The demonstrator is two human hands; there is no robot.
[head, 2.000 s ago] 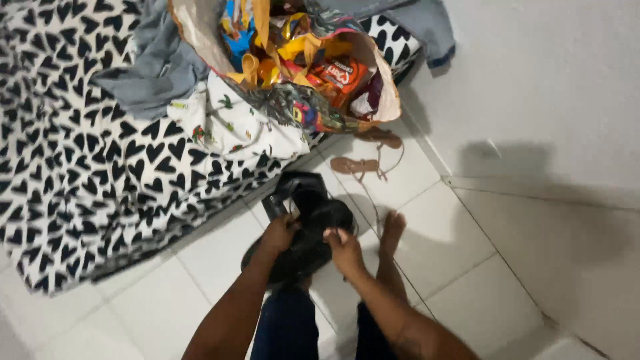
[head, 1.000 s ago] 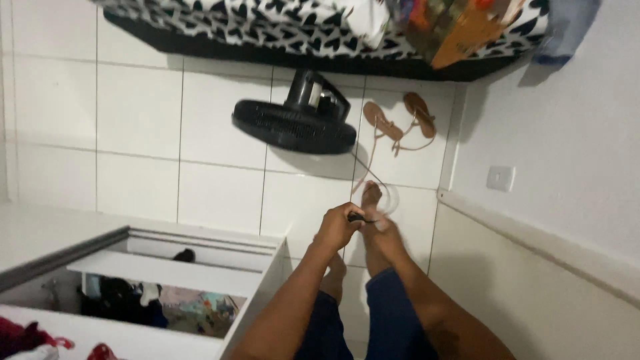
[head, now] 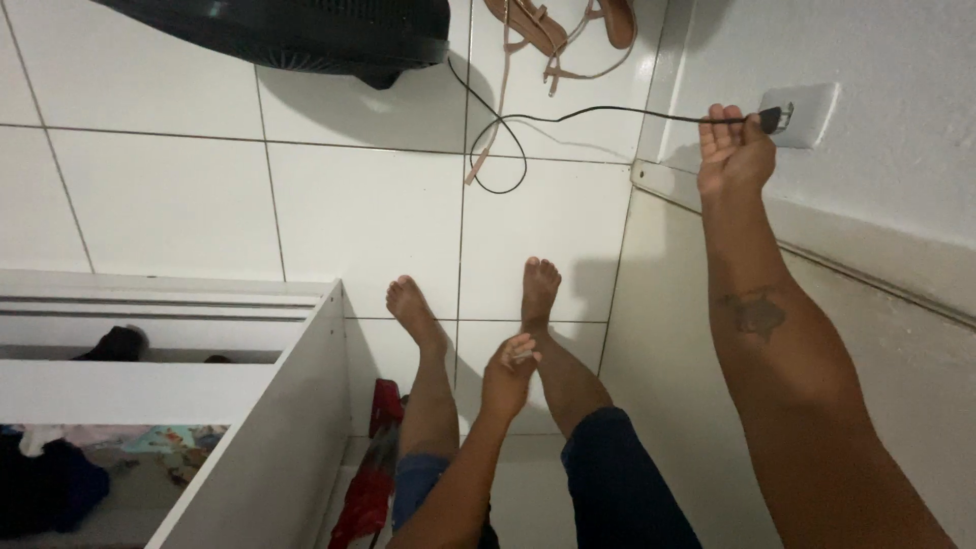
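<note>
At the upper right, my right hand (head: 736,149) holds a black power plug (head: 771,120) between thumb and fingers, close against a white wall outlet (head: 812,114). Whether its pins are inside the socket cannot be told. The thin black cord (head: 610,109) runs left from the plug, loops on the floor tiles and reaches a black electric fan (head: 343,34) lying on the floor at the top. My left hand (head: 511,374) is low in front of my legs, fingers partly curled, with something small and pale at its fingertips that is too unclear to name.
Tan strappy sandals (head: 534,27) lie on the floor near the wall, one strap crossing the cord loop. A white drawer unit (head: 259,427) with clothes in it stands at lower left. A red item (head: 366,488) is beside my leg. A pale panel (head: 663,282) runs along the right.
Two seconds ago both hands were on the fan; one second ago they were together at the cord's end. Now my right hand has moved to the outlet with the plug, apart from my left.
</note>
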